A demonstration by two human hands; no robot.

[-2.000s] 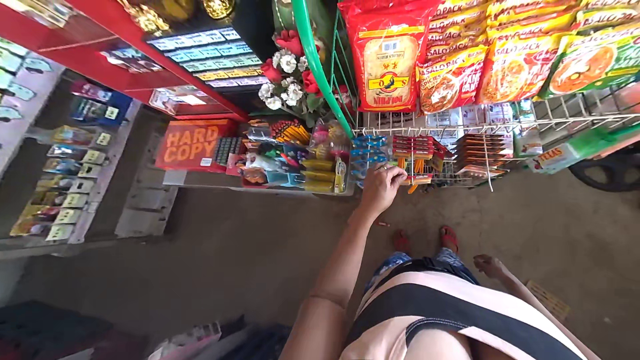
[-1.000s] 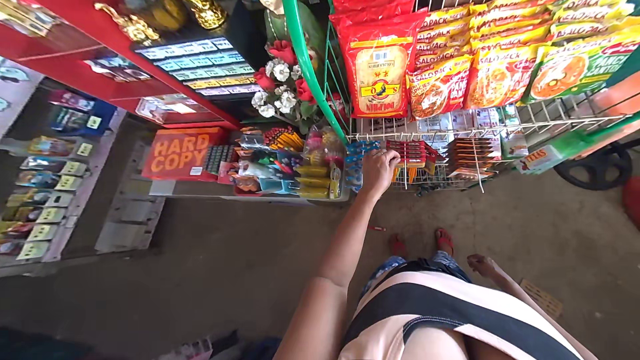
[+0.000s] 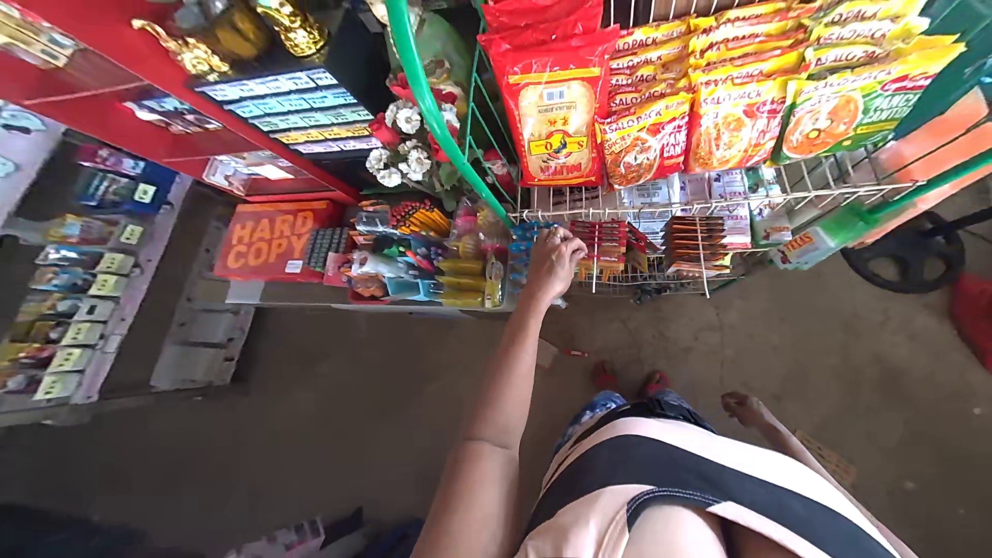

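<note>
My left hand [image 3: 556, 263] reaches up to the front of a wire display rack [image 3: 814, 186], its fingers bent over small blue packets [image 3: 523, 239]; whether it grips one is not plain. Just right of it hang small red sachets [image 3: 599, 235], and farther right a stack of dark brown-red sachets [image 3: 695, 239]. Above, the rack holds a red bag of noodles [image 3: 556, 124] and several rows of yellow and red instant noodle packs [image 3: 736, 116]. My right hand [image 3: 742, 407] hangs low beside my body, fingers curled, away from the rack; nothing shows in it.
Left of the rack, a counter carries a red paper box [image 3: 267, 236] and bins of small packaged goods [image 3: 418, 252]. Artificial flowers [image 3: 407, 143] stand behind. A shelf of tagged packets [image 3: 70, 302] is at far left. A black wheel [image 3: 903, 252] stands at right on the concrete floor.
My left hand has moved left along the rack, from the red sachets to the blue packets. My right hand stays low by my body.
</note>
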